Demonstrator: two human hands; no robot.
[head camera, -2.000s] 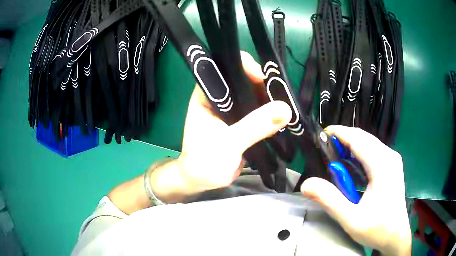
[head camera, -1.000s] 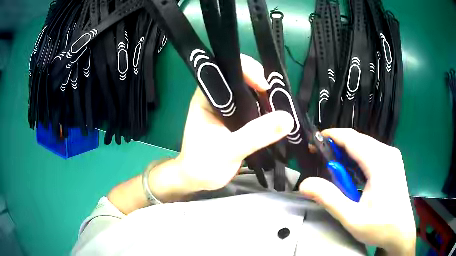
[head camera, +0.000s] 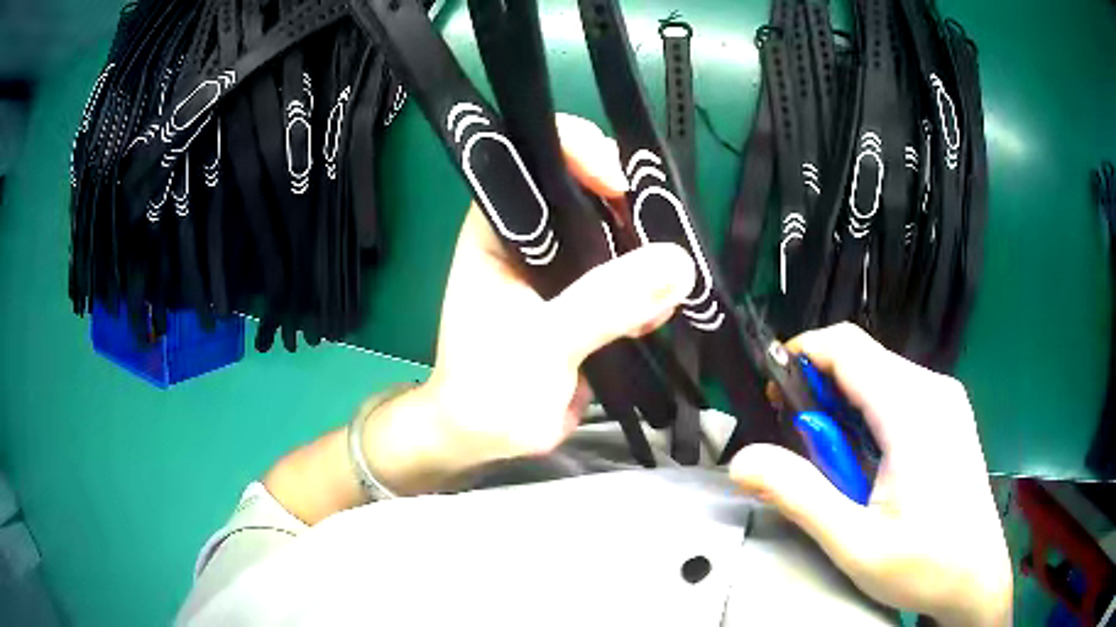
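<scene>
My left hand (head camera: 526, 319) holds several long black straps fanned out. Its thumb presses on one black strap (head camera: 662, 218) beside that strap's white oval outline. Another held strap (head camera: 504, 184) with an oval outline slants up to the left. My right hand (head camera: 900, 453) holds nippers (head camera: 832, 456) with blue handles and dark jaws. The jaws lie against the right edge of the thumbed strap, below its oval. Whether the jaws are closed on it cannot be told.
A large heap of black straps (head camera: 263, 221) lies at the left, above a blue box (head camera: 168, 347). A bundle (head camera: 900, 233) lies at centre right, a single strap (head camera: 678, 86) beside it. More straps show at the far right edge. A red object (head camera: 1062, 539) is low at right.
The straps in my left hand shifted slightly down and right, then back up and left. My right hand and the nippers moved slightly left and down since the last frame.
</scene>
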